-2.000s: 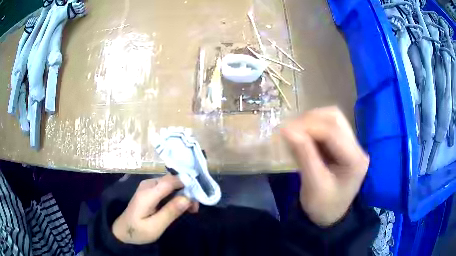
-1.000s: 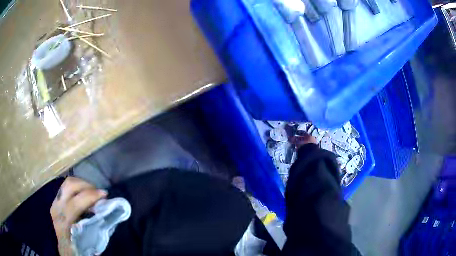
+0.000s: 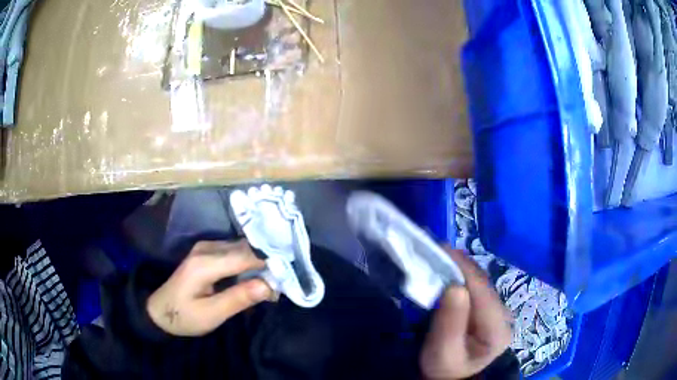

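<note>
My left hand point(image 3: 211, 289) holds the foot end of a leg part point(image 3: 273, 230) over my lap, just in front of the table edge. Its hollow opening with a raised rim faces up and its toes point toward the table. The rest of the leg is hidden. My right hand point(image 3: 468, 326) grips a pale sole plate point(image 3: 401, 245) by its near end, between thumb and fingers. The plate is tilted, slightly blurred, and apart from the foot, to its right.
The glue cup point(image 3: 231, 15) and thin sticks point(image 3: 303, 31) lie at the far side of the tape-covered table point(image 3: 401, 96). An upper blue tray point(image 3: 519, 148) with legs stands at the right, above a bin of loose sole plates point(image 3: 538, 319). A striped sleeve point(image 3: 37, 312) shows at left.
My right hand has come back from the lower bin with a sole plate in it. The view has swung back to the table, and the foot in my left hand is again in front of me.
</note>
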